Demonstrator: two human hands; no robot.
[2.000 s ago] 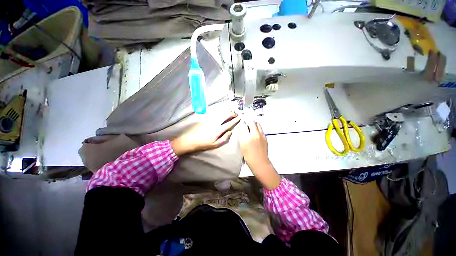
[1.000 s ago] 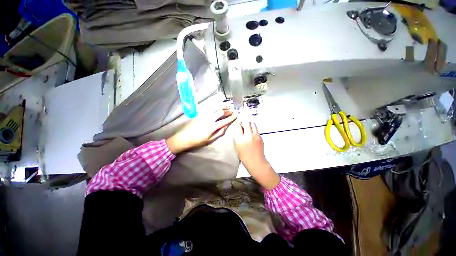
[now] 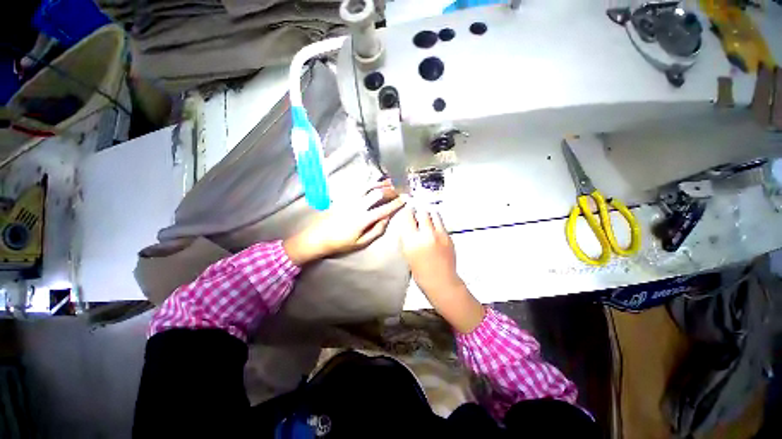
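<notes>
A grey-beige garment piece (image 3: 343,279) lies on the white machine table and hangs over its front edge toward my lap. My left hand (image 3: 347,227) lies on the cloth left of the needle area, fingertips at the cloth edge. My right hand (image 3: 429,249) is just right of it, fingertips on the cloth's right edge close to the presser foot (image 3: 410,182). Whether the fingertips pinch the edge is too small to tell. The white sewing machine (image 3: 532,69) stands behind, with its blue lamp (image 3: 310,167) hanging over the cloth, left of the needle.
Yellow-handled scissors (image 3: 600,225) lie right of the needle. A dark metal fitting (image 3: 682,214) is farther right. A folded grey-brown stack (image 3: 231,39) lies behind the machine. A cream bin (image 3: 107,64) is at upper left. Dark cloth (image 3: 724,343) hangs at lower right.
The view has shifted, so the machine head and lamp appear farther left. Both hands remain close together at the needle area. The cloth beneath the lamp looks more bunched.
</notes>
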